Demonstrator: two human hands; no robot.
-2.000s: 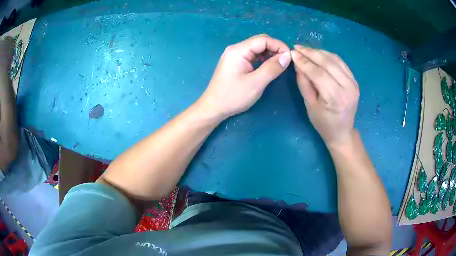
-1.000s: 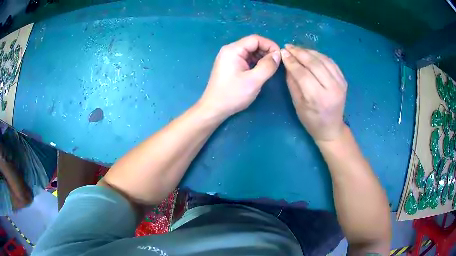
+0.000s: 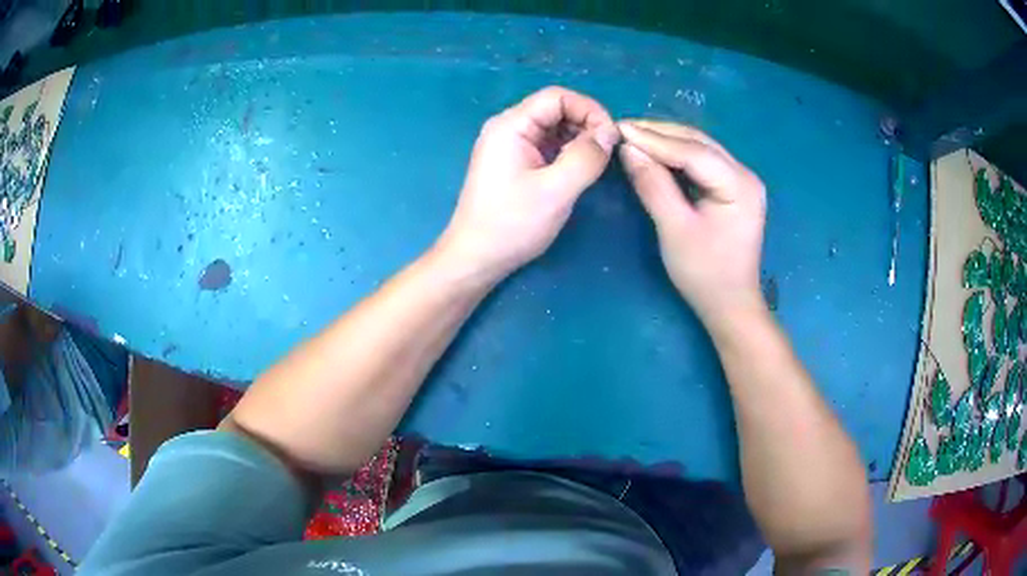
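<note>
My left hand (image 3: 524, 180) and my right hand (image 3: 704, 214) are bare and meet at the fingertips above the blue-green mat (image 3: 338, 214). Thumb and index finger of each hand are pinched together, almost touching the other hand. Whatever may be between the fingertips is too small or hidden to make out. A thin tool with a teal-green grip end and slim silver shaft (image 3: 895, 219) lies at the right of the mat.
A tan board tray with rows of green circuit boards (image 3: 918, 486) stands at the right, a similar tray (image 3: 56, 96) at far left. Another person's arm and clothing (image 3: 62, 394) show at lower left. A box with red lining (image 3: 355, 495) is below the table edge. Red stool (image 3: 978, 529) at lower right.
Both hands have shifted slightly left and a little down, still meeting at the fingertips. The other person's arm has withdrawn from the left tray.
</note>
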